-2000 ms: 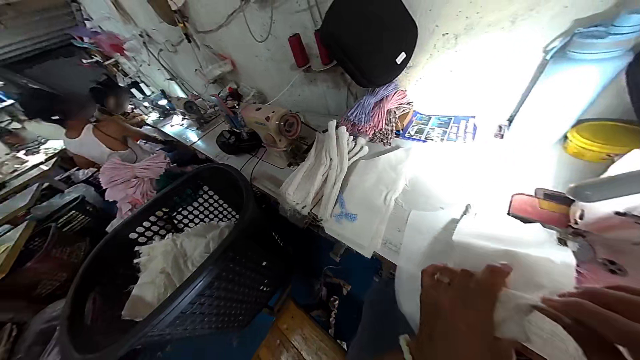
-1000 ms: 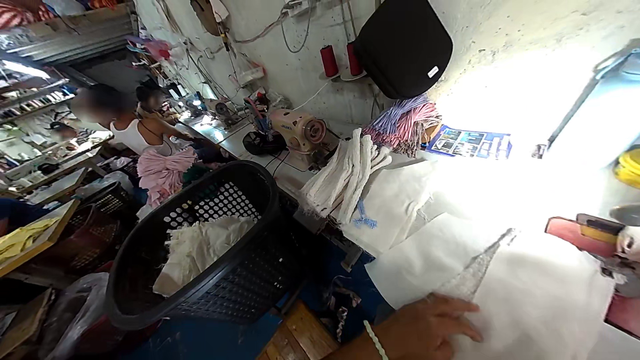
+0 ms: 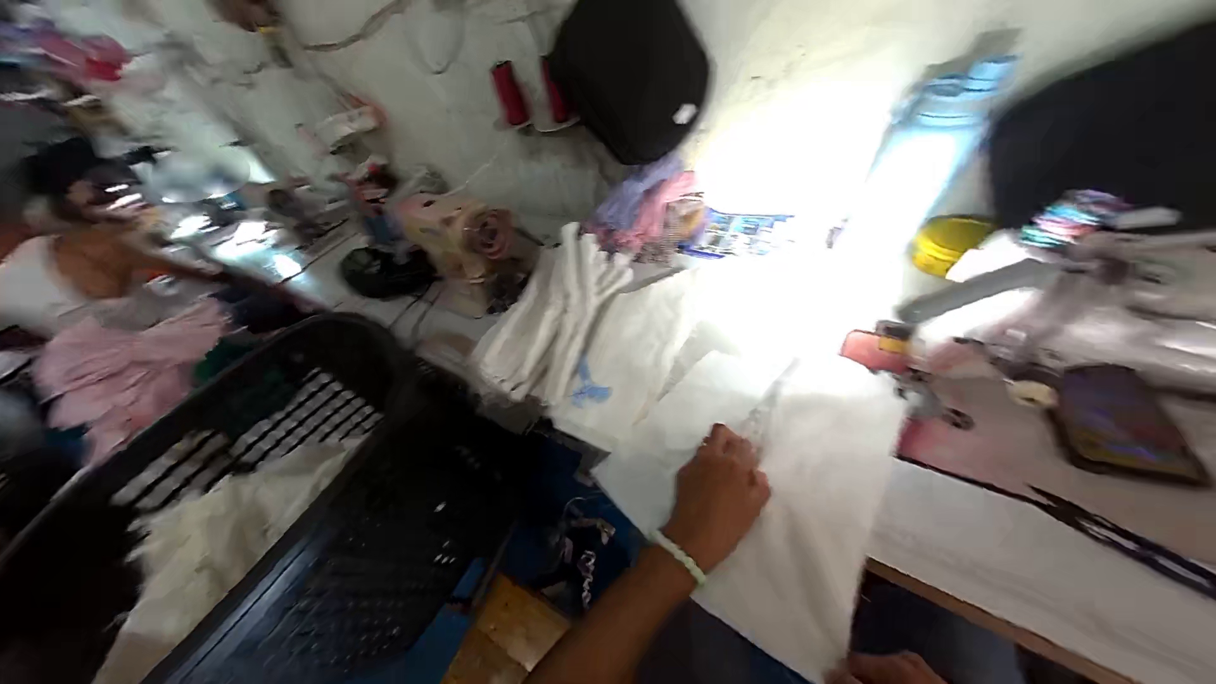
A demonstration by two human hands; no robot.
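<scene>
My left hand [image 3: 717, 494], with a pale beaded bracelet on its wrist, rests on a white cloth [image 3: 807, 503] spread over the table. Its fingers are bent near a narrow grey strip or fold; whether they pinch the fabric is unclear. At the bottom edge, my right hand [image 3: 883, 668] is mostly cut off, close to the cloth's lower corner. Behind lie another white cloth with a blue mark [image 3: 591, 383] and a bundle of folded white strips [image 3: 560, 328]. To the right stands a sewing machine [image 3: 1092, 304], blurred, with a red part beside the cloth.
A black plastic basket [image 3: 380, 541] holding off-white cloth stands at left. Another sewing machine [image 3: 456, 233] is behind it, near red thread cones [image 3: 510, 95]. A phone [image 3: 1126, 423] lies at right, a yellow container [image 3: 950, 242] behind. A person [image 3: 85, 247] sits at far left beside pink cloth.
Two seconds ago both hands were together on bunched white cloth; now it lies spread with my left hand on it. My right hand, out of view one second ago, shows at the bottom edge.
</scene>
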